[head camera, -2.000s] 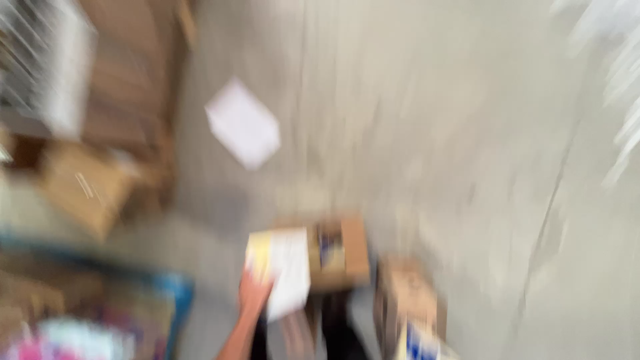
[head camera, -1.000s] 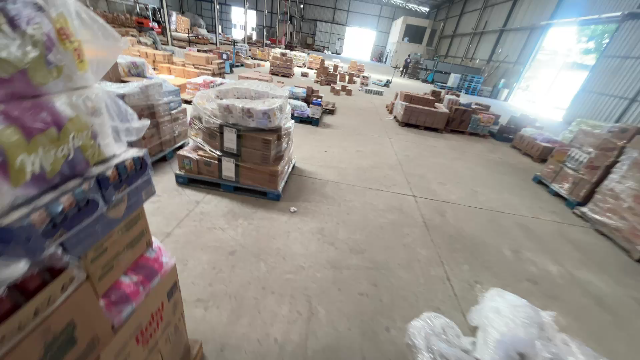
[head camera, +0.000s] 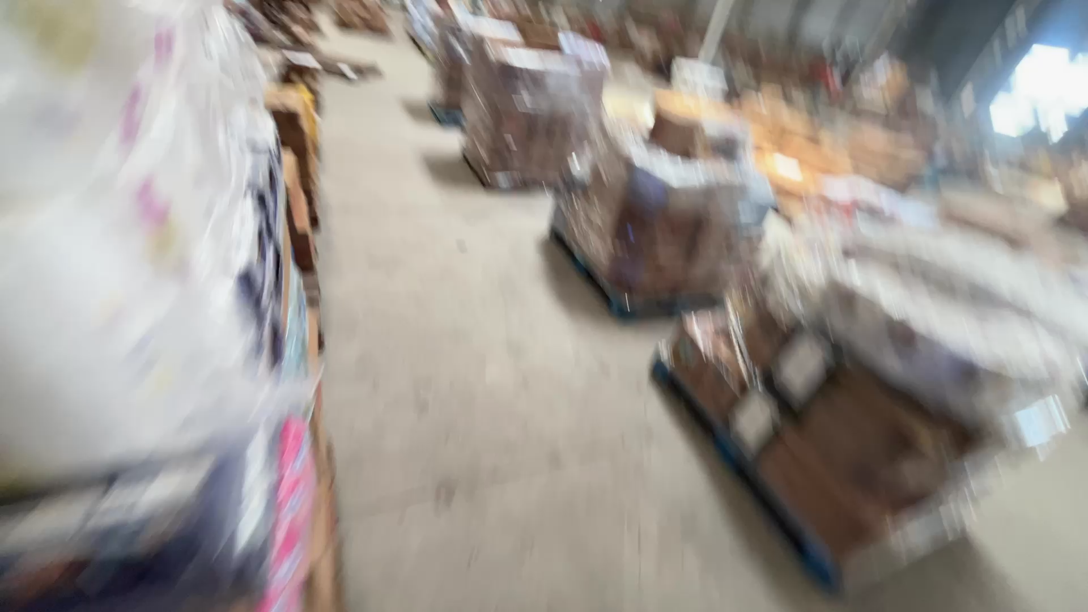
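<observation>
Neither my left hand nor my right hand shows in the head view, which is blurred by motion. Close on the left rises a stack of goods in clear plastic wrap (head camera: 127, 297), with pink packs (head camera: 287, 518) low on its right side. At the lower right, a wrapped pallet load of brown cartons (head camera: 858, 450) carries pale labels on its side and white wrapped packs on top.
Another wrapped pallet load (head camera: 663, 229) stands beyond it on a blue pallet, with a taller wrapped load (head camera: 535, 110) farther back. Concrete floor (head camera: 476, 408) runs between these loads and the left stack. Many orange-brown cartons (head camera: 790, 136) fill the background.
The view has swung strongly to the left since one second ago. Two seconds ago a hand held papers over an open carton; no hand shows now.
</observation>
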